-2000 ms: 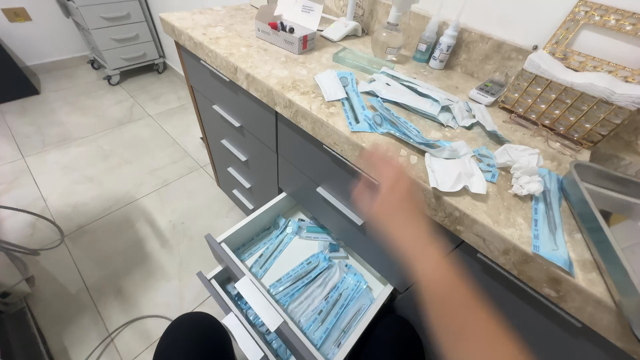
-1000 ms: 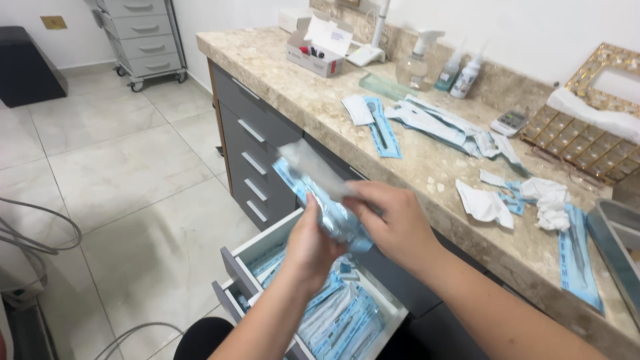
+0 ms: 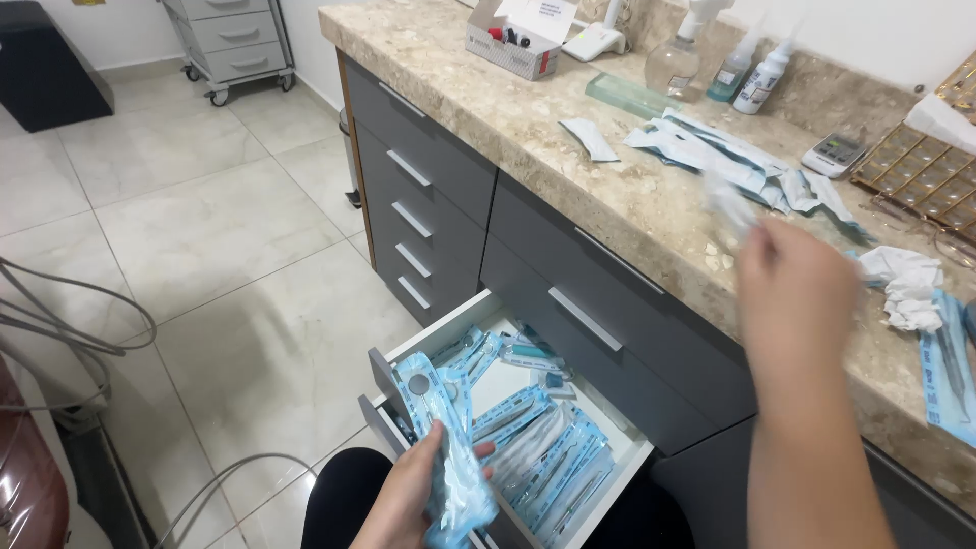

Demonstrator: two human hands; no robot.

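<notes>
My left hand (image 3: 415, 473) grips a bundle of blue sterilization pouches (image 3: 450, 457) with dental mirrors inside, held over the near left part of a pulled-out drawer (image 3: 637, 454). More pouched dental instruments (image 3: 553, 465) lie in that drawer. Above the front part of the stone countertop (image 3: 671, 221), my right hand (image 3: 797, 282) pinches a blurred whitish piece (image 3: 728, 202), perhaps a strip of pouch. Several white and blue pouches (image 3: 709, 156) lie on the counter beyond it. Crumpled white paper (image 3: 903, 286) and a pouch with a metal instrument (image 3: 949, 358) lie right of my right hand.
On the counter stand an open carton (image 3: 515, 46), a glass slab (image 3: 629, 95), a pump bottle (image 3: 675, 61), two small bottles (image 3: 755, 80), a digital timer (image 3: 833, 155) and a gold-wire basket (image 3: 926, 168). A wheeled drawer cart (image 3: 232, 38) stands behind; cables (image 3: 76, 320) loop at left.
My hands, together on a pouch bundle one second ago, are now apart: the left is lower over the drawer, the right is over the counter. The mirror pouch seen on the counter earlier is gone from there.
</notes>
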